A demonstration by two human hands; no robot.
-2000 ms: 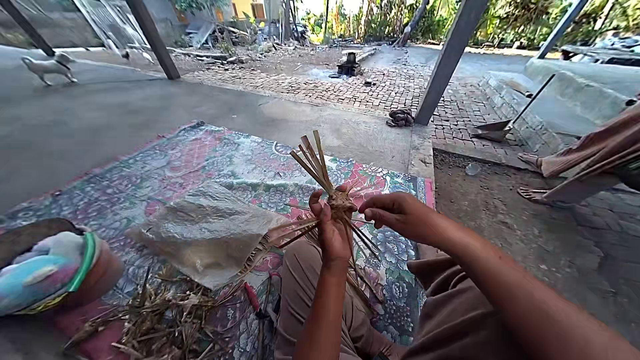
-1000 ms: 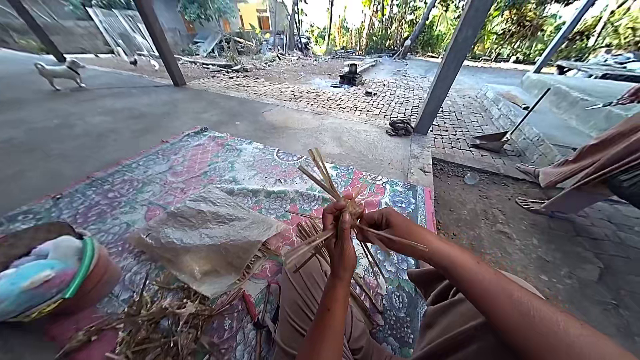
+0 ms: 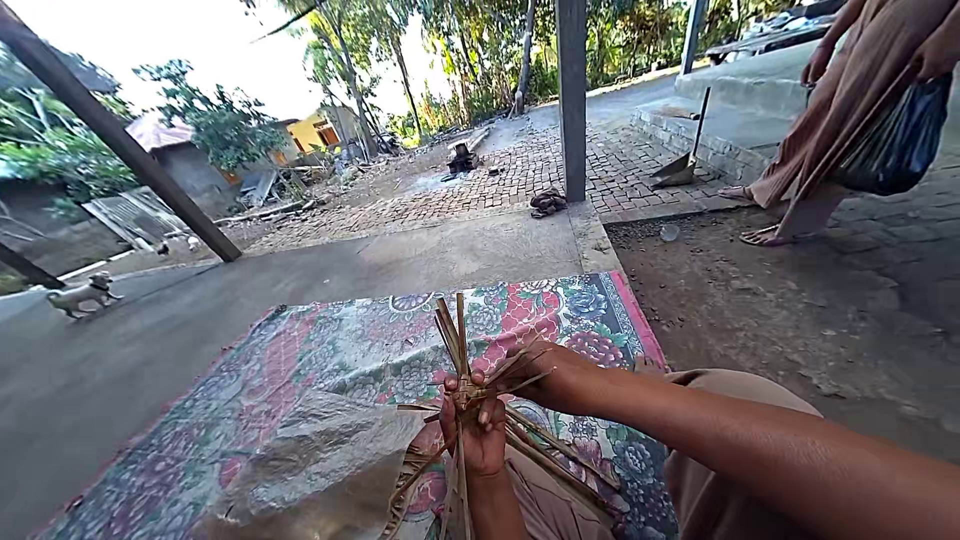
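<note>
My left hand [image 3: 474, 427] is closed around a small woven knot of dry leaf strips [image 3: 466, 391], low in the middle of the view. Loose strip ends fan out from the knot upward, to both sides and down over my lap. To its right, my right hand [image 3: 544, 375] has its fingers on thin strips that run out from the knot; its fingertips are partly hidden. Below and left of my hands, a translucent plastic sheet [image 3: 322, 450] lies on the flowered mat [image 3: 300, 337].
A person [image 3: 840, 120] in a long brown garment stands at the right with a dark plastic bag [image 3: 896, 139]. A dustpan [image 3: 677, 171] stands on the bricks near a post [image 3: 571, 105]. A pale dog [image 3: 82, 295] is at the left, beyond the mat.
The view has tilted up. My right hand has shifted from close against the knot to strips at its right. The standing person, earlier only partly seen, now shows with a dark bag.
</note>
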